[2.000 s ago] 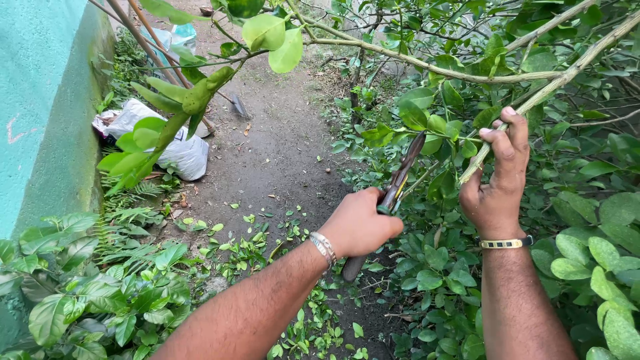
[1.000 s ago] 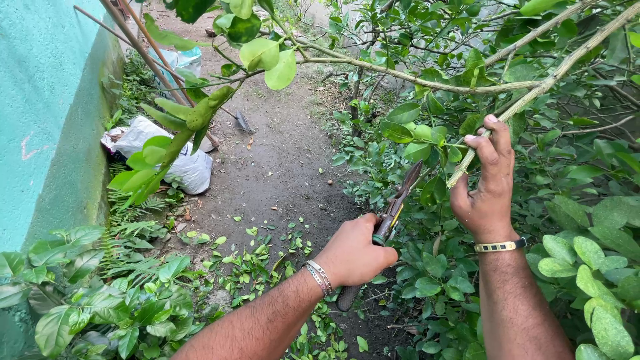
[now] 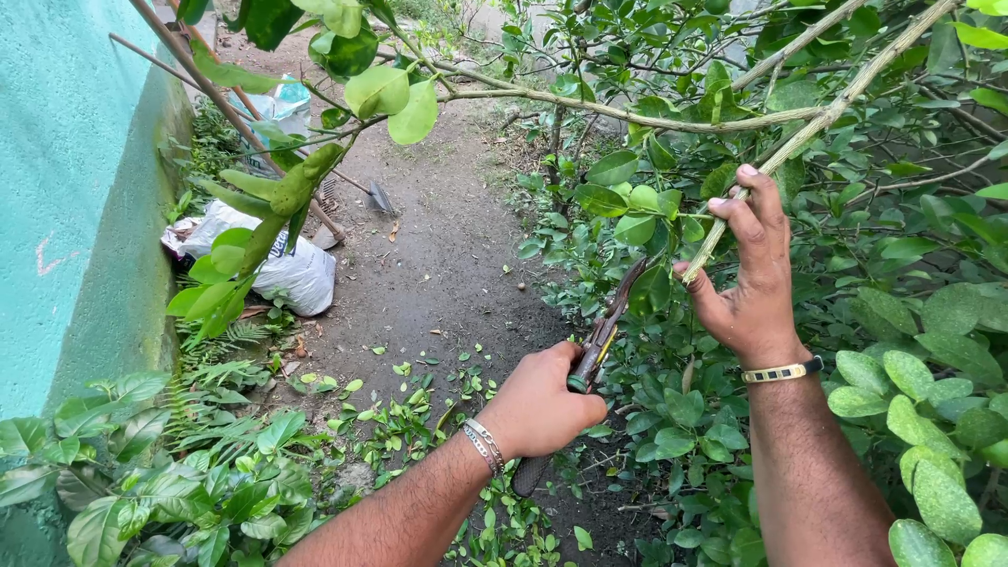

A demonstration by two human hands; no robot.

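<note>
My left hand (image 3: 543, 403), with bracelets at the wrist, grips a pair of pruning shears (image 3: 600, 339). Their dark blades point up and to the right, and the tip lies among leaves beside the cut end of a branch. One textured handle end shows below the hand. My right hand (image 3: 752, 276), wearing a gold and black band, holds that thick woody branch (image 3: 827, 118) near its lower end between thumb and fingers. Green leaves (image 3: 634, 209) grow just left of the branch end. A thinner side branch (image 3: 614, 110) runs left from it across the view.
A turquoise wall (image 3: 71, 173) stands at the left. Beside it lie a white sack (image 3: 295, 276), a second bag (image 3: 279, 118), leaning poles (image 3: 213, 90) and a metal tool head (image 3: 379, 197). Cut leaves (image 3: 402, 421) litter the soil path (image 3: 441, 260). Dense foliage fills the right side.
The view has shifted slightly. Both hands keep their holds on the shears and the branch; nothing else has plainly changed.
</note>
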